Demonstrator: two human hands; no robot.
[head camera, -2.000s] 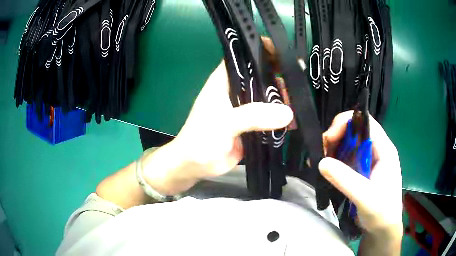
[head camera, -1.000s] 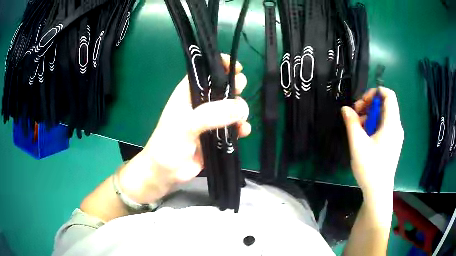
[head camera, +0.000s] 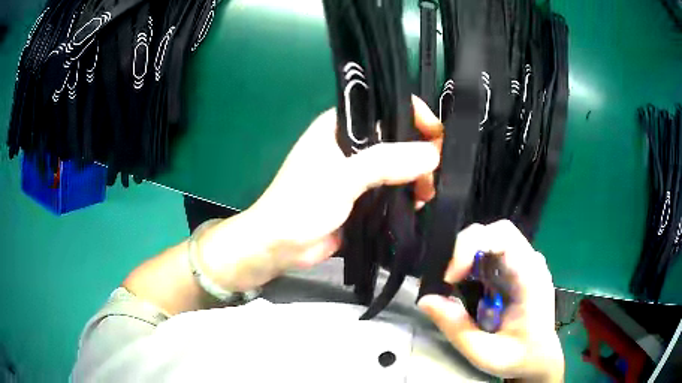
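My left hand (head camera: 351, 179) is closed around several black straps (head camera: 359, 112) that hang down in front of the smock. My right hand (head camera: 501, 307) holds blue-handled nippers (head camera: 490, 292) in its palm; their jaws are not clearly seen. Its thumb and fingers are at the lower end of a blurred black strap (head camera: 456, 164), seemingly pinching it. A bundle of black straps with white oval outlines (head camera: 523, 149) lies on the green table behind the right hand.
A large heap of black straps (head camera: 97, 97) lies at the left, with a blue box (head camera: 67, 187) below it. A smaller bunch (head camera: 658, 202) lies at the far right. The green table's front edge (head camera: 591, 296) runs across. A red object (head camera: 613, 336) is low at right.
My right hand has moved left and down from beside the bundle to the blurred strap, keeping the nippers. My left hand and its straps have shifted right in view.
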